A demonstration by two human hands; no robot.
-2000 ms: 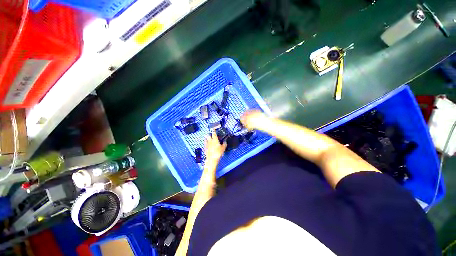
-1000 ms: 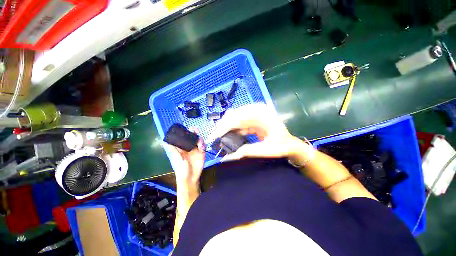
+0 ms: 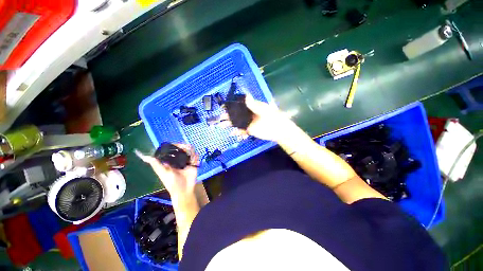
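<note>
A blue mesh basket (image 3: 150,112) sits on the bench in front of me, with several small black parts (image 3: 189,115) on its floor. My left hand (image 3: 177,172) is at the basket's near left corner and holds a black block (image 3: 173,155), with one finger stretched outward. My right hand (image 3: 263,120) is over the basket's right side and holds a black block (image 3: 239,112). A black piece with a thin lead (image 3: 214,156) lies near the basket's front edge, between my hands.
A blue bin of black parts (image 3: 435,174) stands at right, a smaller one (image 3: 139,206) at lower left beside a tray with cardboard (image 3: 104,250). A fan (image 3: 79,198) and bottles (image 3: 95,152) are at left. A tape measure (image 3: 345,63) lies on the green bench (image 3: 302,79).
My right hand has moved up and forward over the basket with a black block. My left hand still holds a block, now lower in the picture. The view has shifted slightly.
</note>
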